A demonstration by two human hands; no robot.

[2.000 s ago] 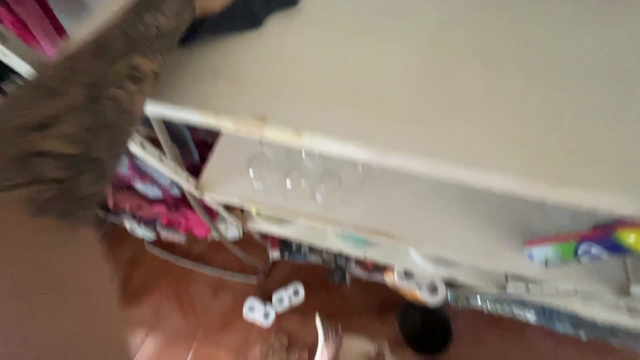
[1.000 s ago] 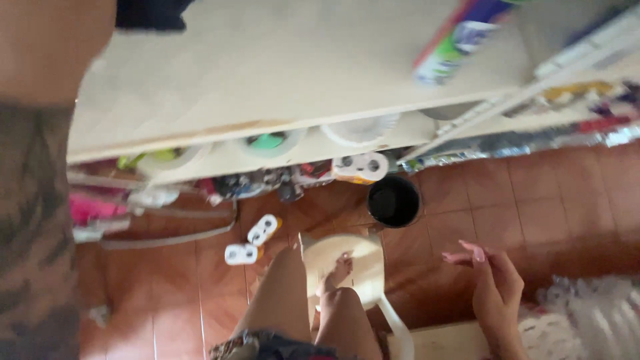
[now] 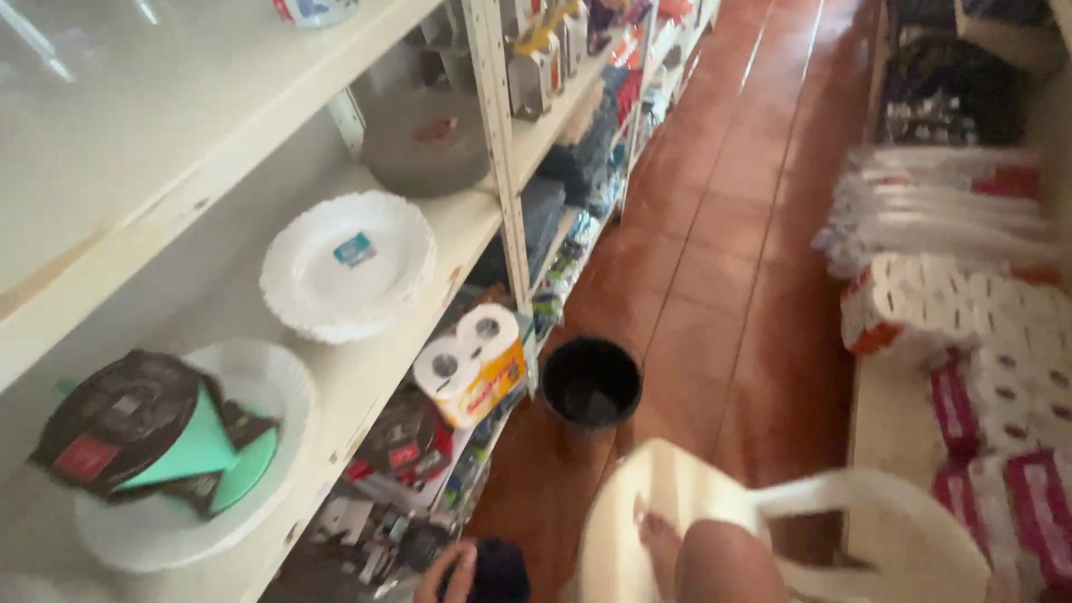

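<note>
At the bottom edge, left of centre, the fingers of my left hand (image 3: 448, 578) close on a dark cloth (image 3: 500, 571); most of the hand is cut off by the frame. Stacked white scalloped plates (image 3: 347, 268) lie on the shelf above and to the left of it. A white dish (image 3: 293, 402) nearby bears green and dark packaged items (image 3: 126, 419). My right hand is out of view. A bent knee (image 3: 729, 561) and a foot (image 3: 657, 528) show over a pale plastic chair (image 3: 620, 519).
White metal shelving (image 3: 494, 126) with packed goods runs along the left. Toilet paper rolls (image 3: 469, 360) sit low on it. A black bucket (image 3: 591, 381) stands on the red tiled floor (image 3: 712, 251). Wrapped paper packs (image 3: 946, 293) line the right side.
The view has swung along the aisle. My right hand, seen with fingers apart one second ago, is out of view. My left hand and the dark cloth now appear low in the frame.
</note>
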